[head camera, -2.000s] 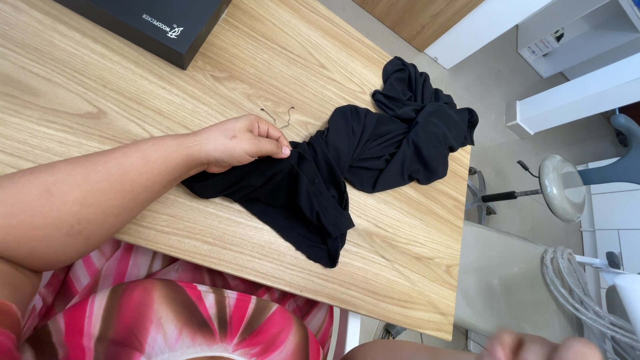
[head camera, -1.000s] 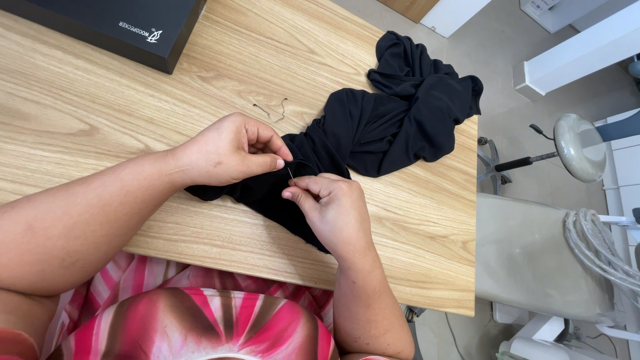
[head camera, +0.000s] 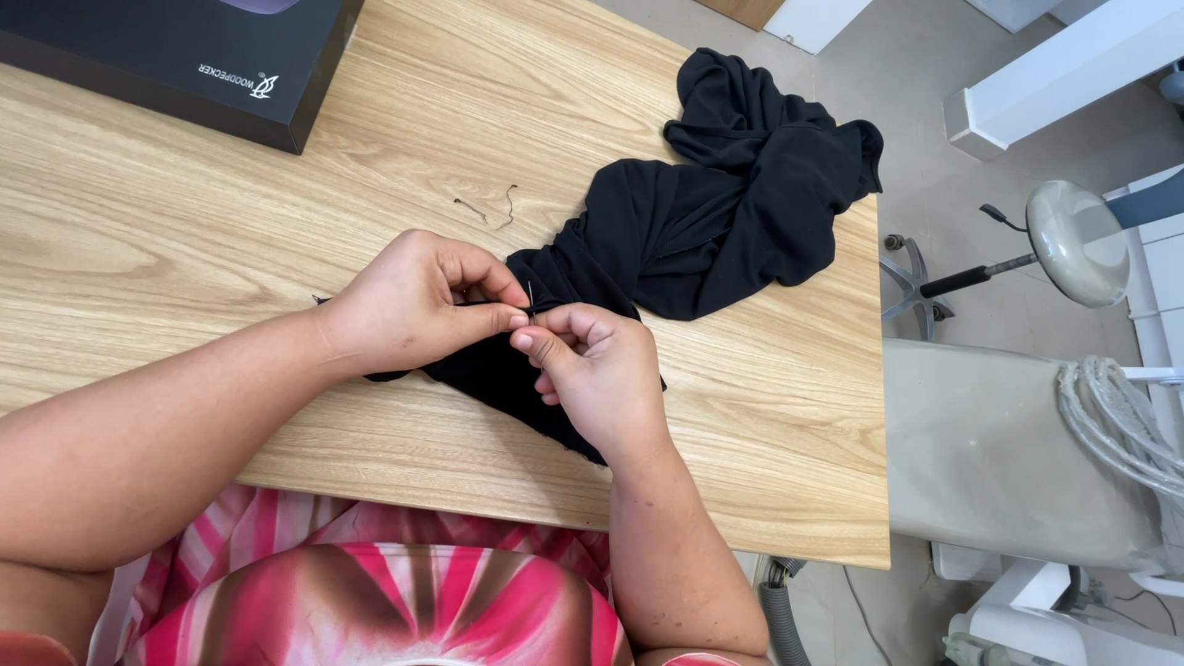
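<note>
A crumpled black cloth garment (head camera: 721, 213) lies twisted across the wood-grain table (head camera: 777, 407). My left hand (head camera: 430, 301) pinches a fold of its near end between thumb and forefinger. Right beside it, fingertips almost touching, my right hand (head camera: 592, 365) is closed at the same fold. A thin sewing needle (head camera: 531, 294) stands up between the fingertips of both hands; its lower part is hidden by the fingers. Two short pieces of dark thread (head camera: 507, 208) lie on the table beyond my left hand.
A black box (head camera: 277, 120) with a printed logo sits at the table's far left. Past the right edge are a stool (head camera: 1078, 242) with a wheeled base, a grey padded chair (head camera: 1008, 453) and coiled clear-wrapped tubing (head camera: 1110, 416). A corrugated hose (head camera: 783, 620) hangs below the table edge.
Two seconds ago only my left hand was at the cloth, with my right hand low at the frame's bottom edge. My right hand has since come up to the fold beside my left.
</note>
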